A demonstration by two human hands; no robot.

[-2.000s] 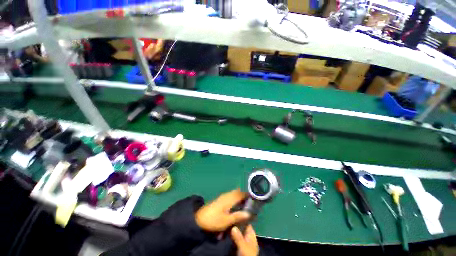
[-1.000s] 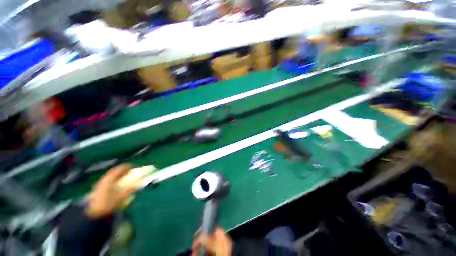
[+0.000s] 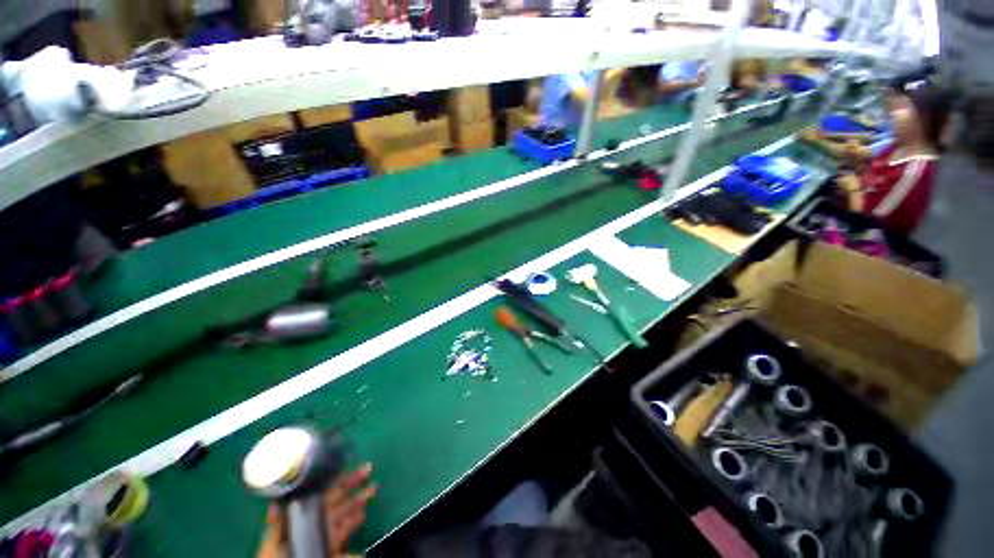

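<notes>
A grey hair dryer body (image 3: pixel 286 463) with a pale round head stands out at the lower left, its handle pointing down and cut off by the bottom edge. My left hand (image 3: pixel 347 510), as it appears, is around the handle, with fingers showing on its right side and part of the hand cut off. My right hand is not visible. A black crate (image 3: pixel 676 466) at the lower right holds several similar dryer bodies with round heads.
Small silver-white bits (image 3: pixel 469 358), orange-handled pliers (image 3: pixel 523 336), a long black tool (image 3: pixel 545 310), a green-handled tool (image 3: pixel 619 316) and white paper (image 3: pixel 654 267) lie on the green bench (image 3: pixel 403 436). A carton (image 3: pixel 872 316) stands behind the crate. A person (image 3: pixel 905 180) is at far right.
The view has swung right, bringing the crate, carton and person into view. The dryer body now appears farther left. The hand near the yellowish ring at left has left that place.
</notes>
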